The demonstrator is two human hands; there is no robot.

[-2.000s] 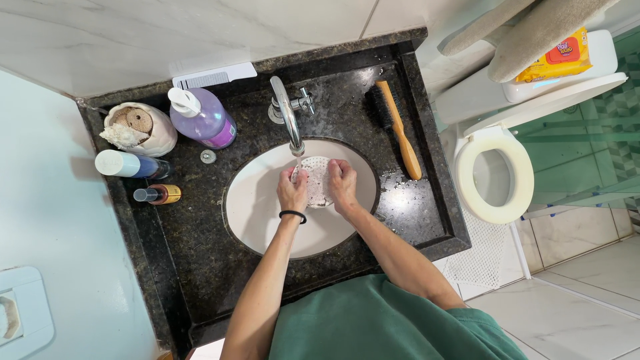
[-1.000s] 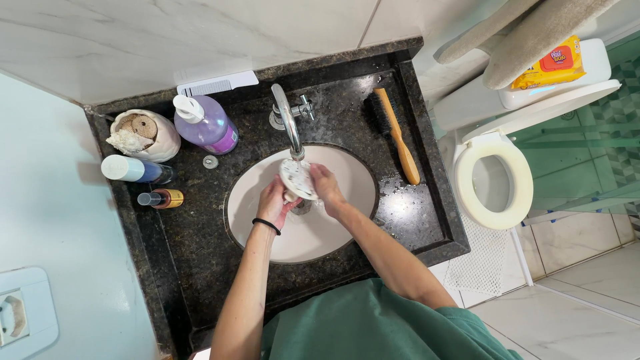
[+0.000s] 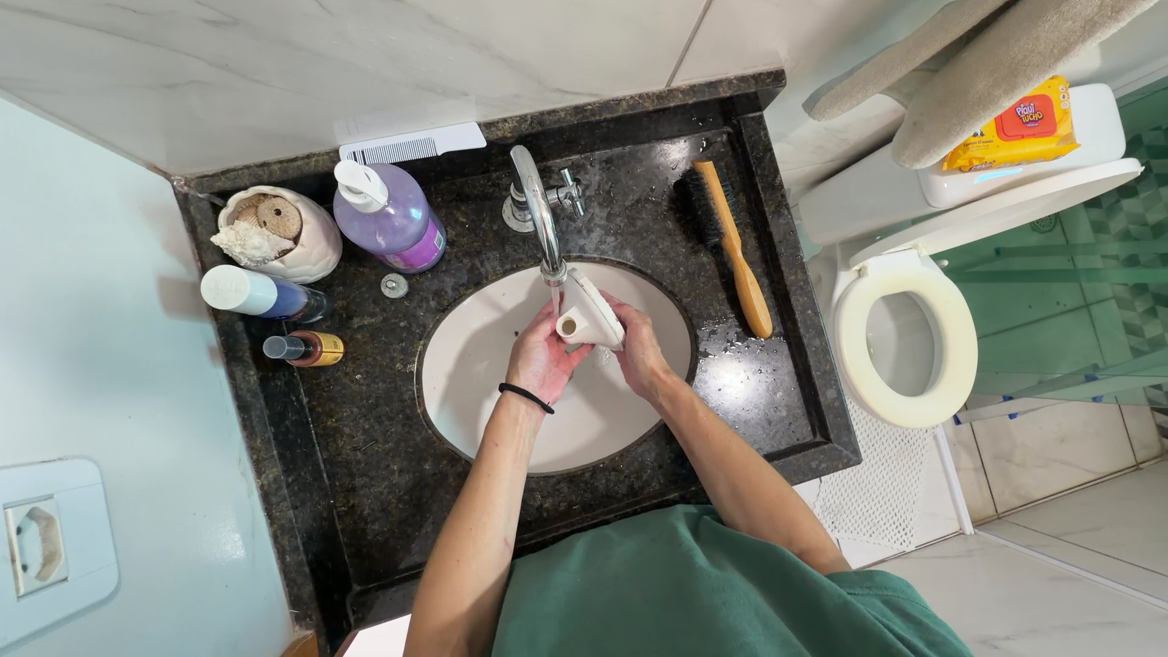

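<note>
My left hand [image 3: 540, 358], with a black band at its wrist, and my right hand [image 3: 641, 347] hold a white plastic shower head [image 3: 589, 313] between them over the oval sink basin [image 3: 465, 388]. Its round connector hole faces me and its broad face is turned toward the right. Just above the piece is the mouth of the chrome faucet [image 3: 538, 205], with a thin stream of water falling beside my left fingers. The fingertips behind the piece are partly hidden.
Right of the basin lies a wooden-handled brush [image 3: 735, 251]. At left stand a purple pump bottle [image 3: 388, 219], a shell-filled pot [image 3: 297, 237], a white-capped bottle [image 3: 265, 294] and a small amber bottle [image 3: 315, 349]. A white comb [image 3: 415, 144] lies behind; a toilet [image 3: 903, 338] is at right.
The white piece has turned in my hands: its perforated face showed two seconds ago, and now its back with the connector hole does. Both hands remain over the basin.
</note>
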